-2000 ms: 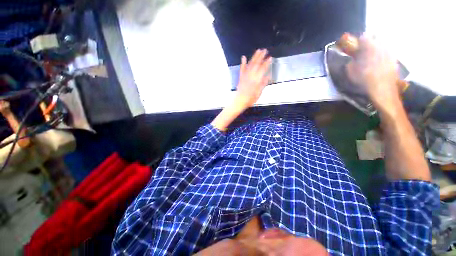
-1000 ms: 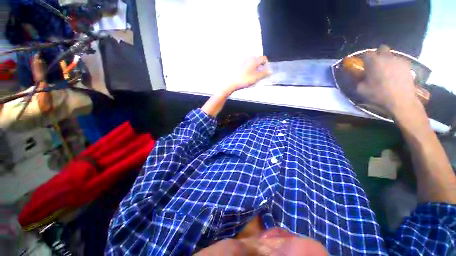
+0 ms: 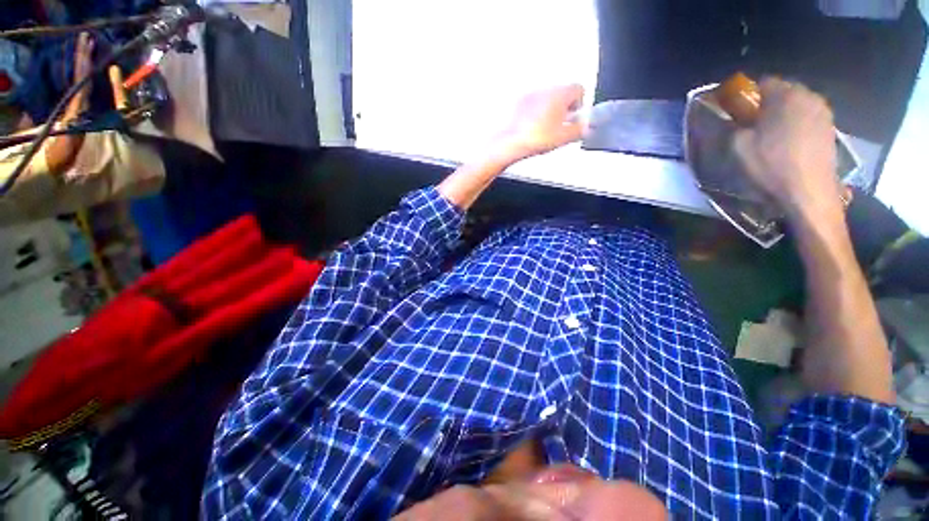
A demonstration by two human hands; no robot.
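Observation:
A dark garment piece lies on the white-covered table. A pale grey interfacing strip lies along its near edge. My right hand is closed on the handle of the iron, which stands over the strip's right part and hides what is beneath. My left hand is at the strip's left end, its fingers bent and fingertips close to the strip. Whether they grip it cannot be told, as glare washes out the hand.
A red garment bundle is below the table at left. Cables and an equipment arm are at upper left. A dark ribbed cloth hangs beside the table's left end. A pale scrap lies below the table at right.
My left hand has gone from spread flat on the strip to bent fingers at its left end. The iron, still in my right hand, has turned slightly. The view has shifted.

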